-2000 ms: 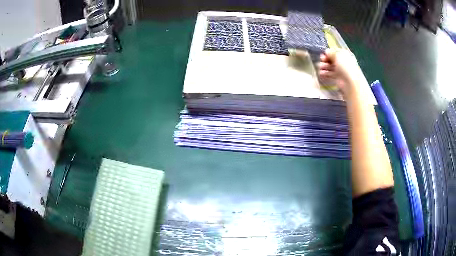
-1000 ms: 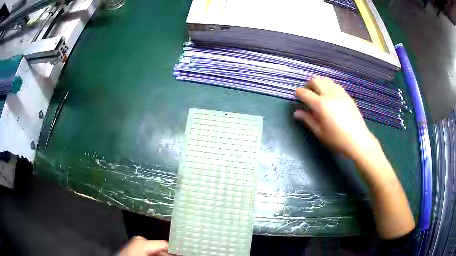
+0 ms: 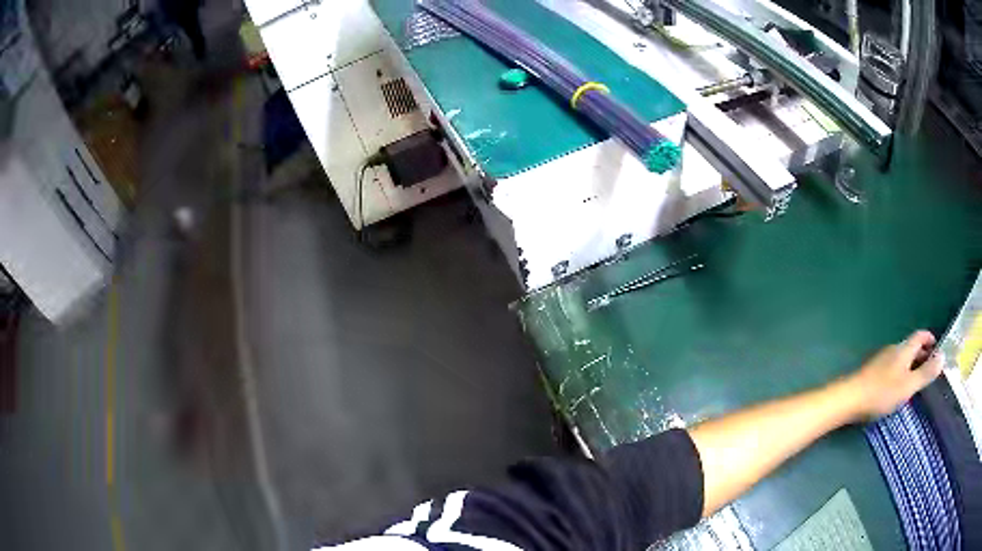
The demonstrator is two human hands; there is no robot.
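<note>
My left hand (image 3: 899, 377) reaches from the bottom centre to the right side, its fingers curled at the near-left corner of the white-faced frame stack (image 3: 969, 328). Whether it grips the stack cannot be told. The stack is mostly cut off by the right edge. Blue-purple component tubes (image 3: 910, 474) lie beside the stack, below my hand. A pale green panel (image 3: 827, 527) lies on the bench, cut off by the bottom edge, with no hand seen on it. My right hand is out of the picture.
A tube bundle (image 3: 528, 70) with a yellow band and green tips lies on the teal-topped machine (image 3: 603, 221). Tweezers (image 3: 646, 282) lie on the green bench (image 3: 754, 312). Metal rails (image 3: 775, 75) stand behind. Floor with yellow lines and white cabinets (image 3: 54, 205) is at left.
The view has swung left to the machine and floor. The panel, earlier held at its lower end by my left hand, now lies low at right. My right hand has left the picture.
</note>
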